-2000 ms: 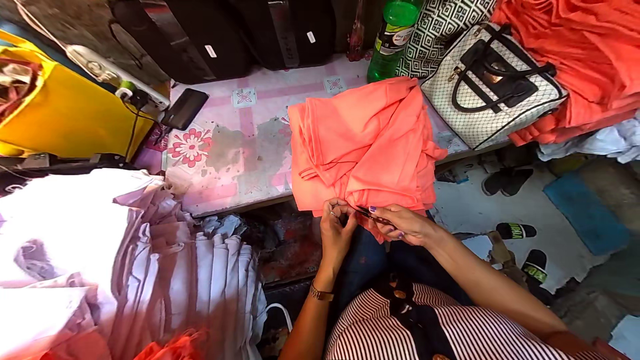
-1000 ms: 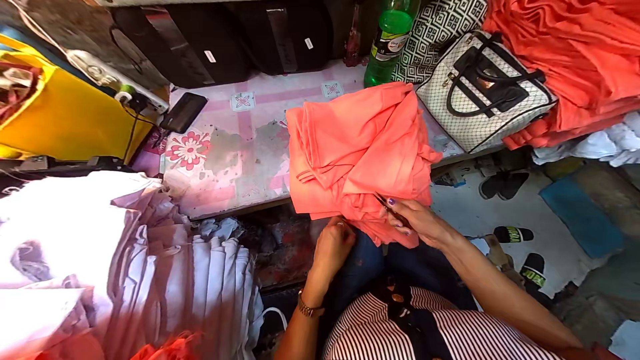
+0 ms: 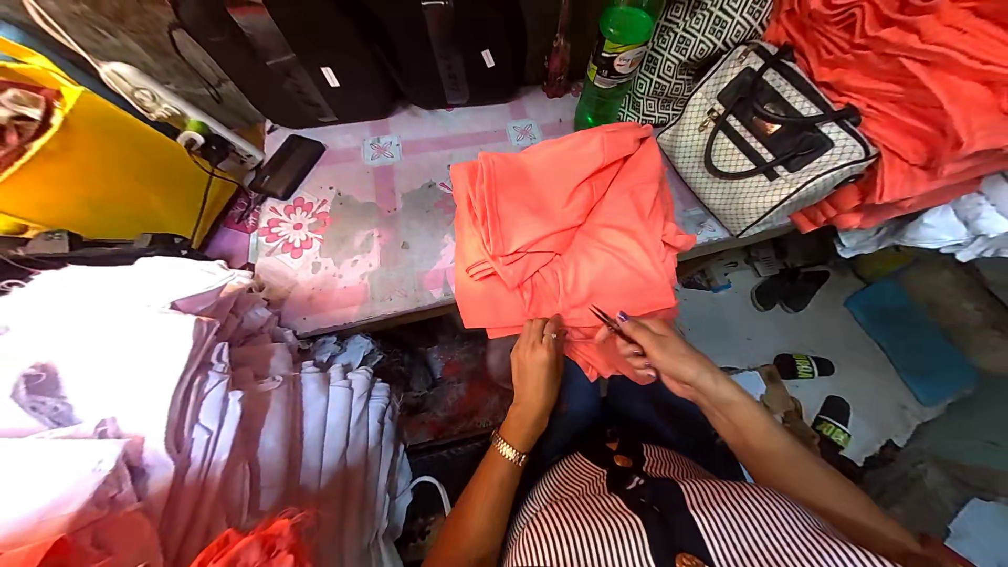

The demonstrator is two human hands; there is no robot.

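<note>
Folded coral fabric [image 3: 598,213] lies in a pile at the table's front edge and hangs a little over it. My left hand [image 3: 538,358] pinches the near edge of this fabric, its fingers closed on the cloth; a metal-band watch is on that wrist. In my right hand [image 3: 650,350] is a small dark pointed tool [image 3: 608,321], perhaps thread snips, its tips pointing up and left over the cloth. The lower fingers of that hand touch the fabric's near edge.
The table [image 3: 354,291] bears a phone [image 3: 287,166], black bags [image 3: 331,63], a green bottle [image 3: 616,67] and a handbag [image 3: 764,142]. Stacked pale cloth [image 3: 315,425] stands at left, more coral cloth [image 3: 906,94] at right. Slippers [image 3: 803,366] lie on the floor.
My right hand first moved up over the cloth with the tool, its tips now away from my left hand. My left hand, lower a second ago, now pinches the near edge.
</note>
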